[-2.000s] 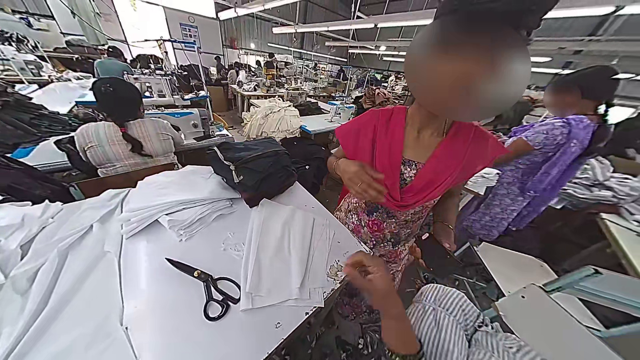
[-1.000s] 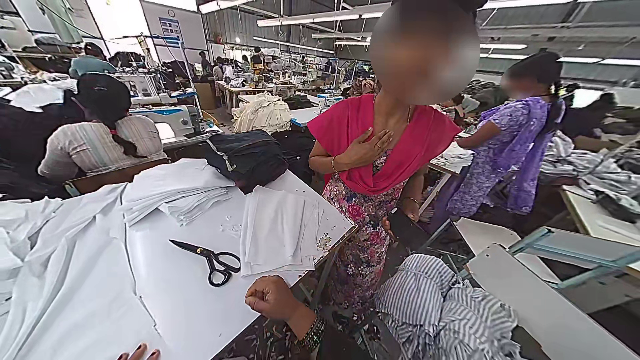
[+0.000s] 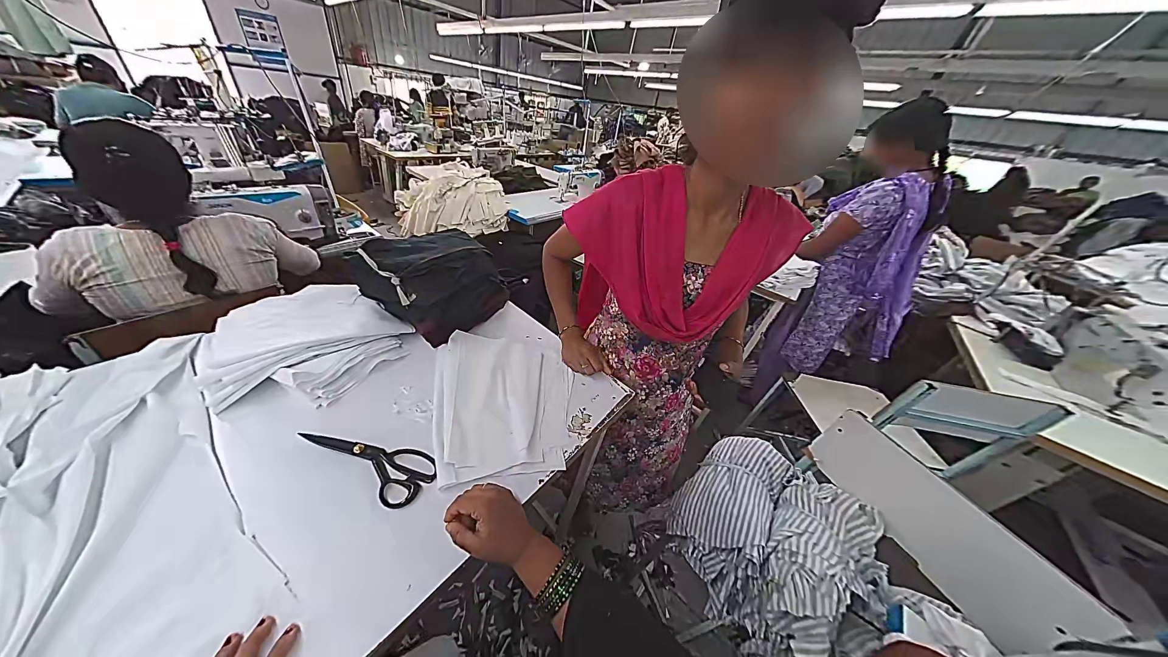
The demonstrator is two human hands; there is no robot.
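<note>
My right hand [image 3: 491,524], with green bangles at the wrist, is curled in a loose fist at the near edge of the white table [image 3: 356,547]. Nothing shows in it. Of my left hand [image 3: 260,641] only some fingertips show at the bottom edge, resting on the white surface. Black-handled fabric scissors [image 3: 383,464] lie flat, blades toward the left, just beyond my right hand. Beside them is a small stack of folded white cloth [image 3: 500,401]. Farther back lies a larger pile of white fabric pieces [image 3: 297,338], and white fabric [image 3: 109,493] is spread across the left.
A black bag [image 3: 438,283] sits at the table's far edge. A person in a pink shawl [image 3: 675,255] stands at the right corner, a hand on the edge. Striped cloth [image 3: 766,529] is heaped at lower right near tilted pale boards [image 3: 949,529]. Another person sits at a sewing machine [image 3: 274,210].
The standing person's hand has dropped from the chest to the table edge. My right hand, raised farther right two seconds ago, is lower at the near table edge. My left fingertips have come into view.
</note>
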